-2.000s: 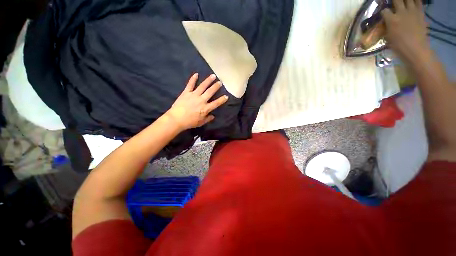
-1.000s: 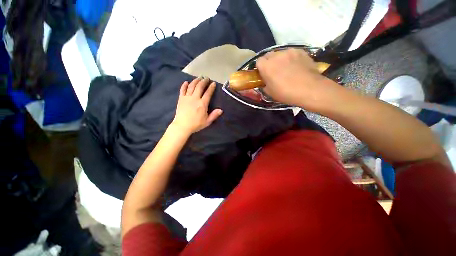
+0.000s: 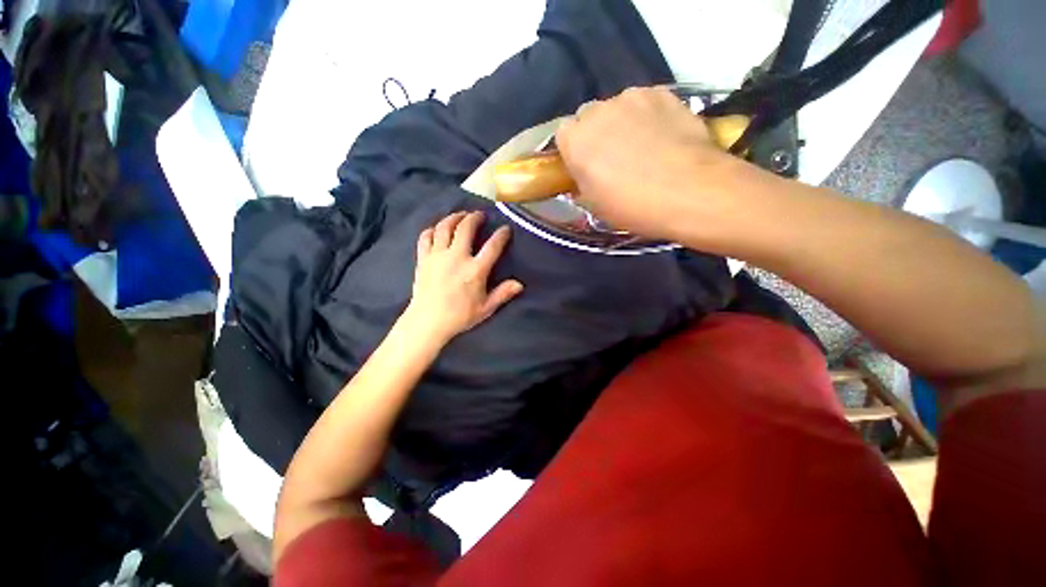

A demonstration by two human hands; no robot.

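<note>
A dark garment (image 3: pixel 379 264) lies bunched over a white-covered table. A steam iron (image 3: pixel 596 239) rests on it near the top centre, its rim showing below my right hand. My right hand (image 3: pixel 637 155) is closed around the iron's orange-brown wooden handle (image 3: pixel 533 178). A small part of the beige pad (image 3: pixel 491 180) shows at the iron's left; the iron and my hand hide the rest. My left hand (image 3: pixel 457 279) lies flat on the garment, left of and below the iron, fingers a little spread.
Black hoses (image 3: pixel 849 69) run from the iron to the upper right. The white table cover (image 3: pixel 333 75) shows behind the garment, with a thin black cord loop (image 3: pixel 396 94) on it. Dark clothing (image 3: pixel 69 126) and blue items are at left. A round white base (image 3: pixel 952 189) stands on the speckled floor.
The iron, parked at the right two seconds ago, is now in my right hand on the garment and covers most of the pad. My left hand stays on the cloth. The view has turned.
</note>
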